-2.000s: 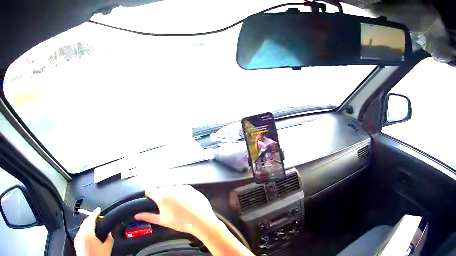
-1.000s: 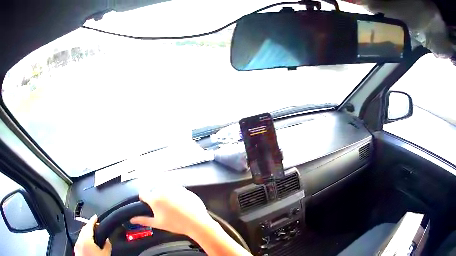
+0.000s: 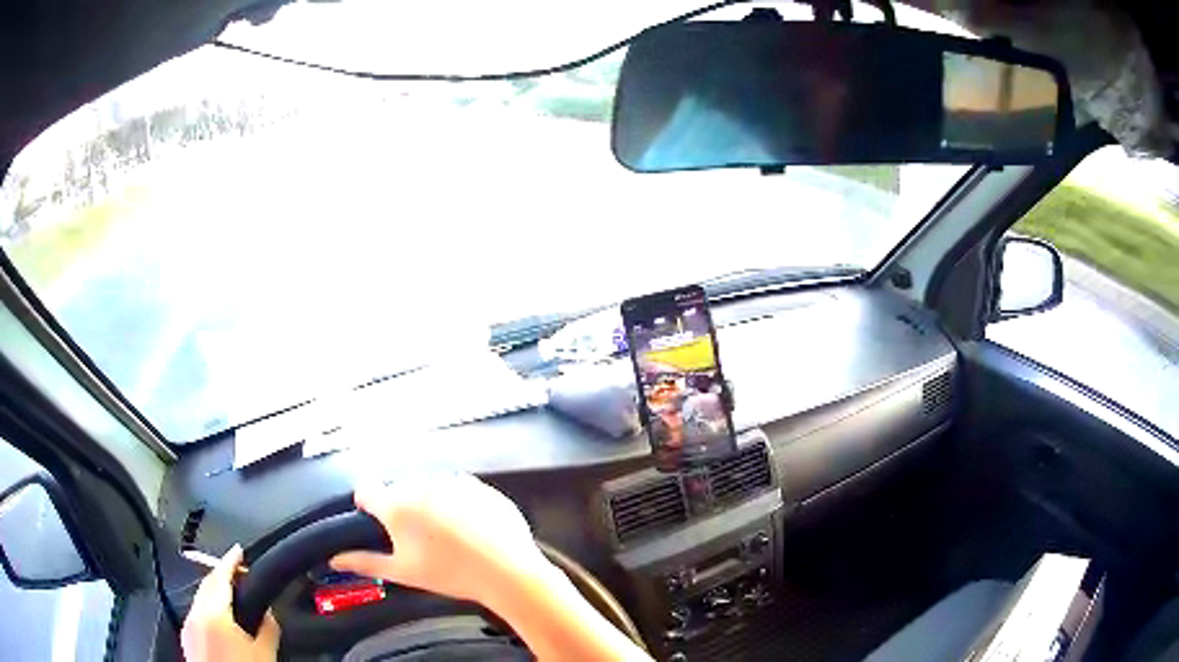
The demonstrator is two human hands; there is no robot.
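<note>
The black steering wheel (image 3: 305, 556) is low at the left of the view. My left hand (image 3: 223, 618) is around the left side of its rim, cut off by the bottom edge. A thin pale stick (image 3: 199, 559) shows at its fingertips; whether it is a cigarette I cannot tell. My right hand (image 3: 433, 537) is closed over the top of the rim, thumb on the inner side. A phone (image 3: 680, 378) stands upright at the centre vents with a coloured picture on its screen. A red display (image 3: 349, 596) glows behind the wheel.
White papers (image 3: 427, 392) and a grey-white lump (image 3: 597, 396) lie on the dashboard. The wide mirror (image 3: 776, 97) hangs at the top, with a thin cable (image 3: 427, 76) beside it. A carton (image 3: 1042, 608) is at lower right. Wing mirrors (image 3: 1030, 276) show outside both side windows. Outside is overexposed.
The phone screen went from a picture to nearly dark, then to a different picture. Green ground now shows through the right window. Both hands stay on the wheel.
</note>
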